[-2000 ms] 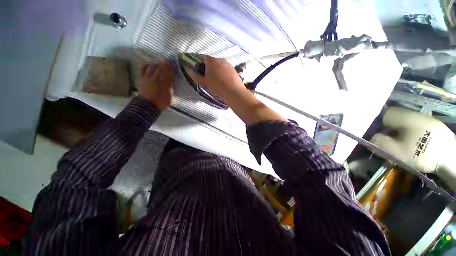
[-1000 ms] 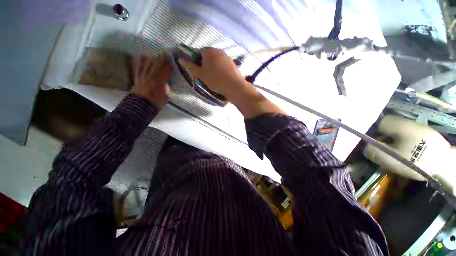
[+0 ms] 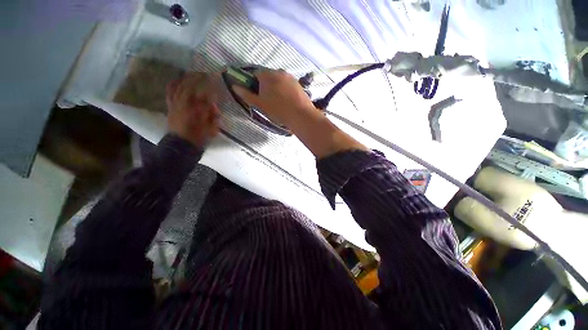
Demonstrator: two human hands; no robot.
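Note:
My right hand (image 3: 280, 93) is shut on the steam iron (image 3: 242, 80), whose dark, pointed body lies low over the striped pressing cloth (image 3: 225, 42). My left hand (image 3: 192, 109) is on the cloth just left of the iron's tip, blurred; whether its fingers pinch something cannot be told. Pale lilac strips (image 3: 329, 29) with darker curved edges lie beyond the iron. Any fabric directly under the iron and the left fingers is hidden.
A brown block (image 3: 138, 84) lies left of my left hand. A small shiny cylinder (image 3: 178, 14) stands beyond it. The steam hose (image 3: 412, 161) runs off right past a cream dress form (image 3: 509, 200). A dark angled piece (image 3: 438, 116) and a phone-like item (image 3: 418, 178) lie at right.
The view has shifted a little, so the table's things sit differently in it. My left hand has moved slightly back toward the brown block. The iron stays in my right hand.

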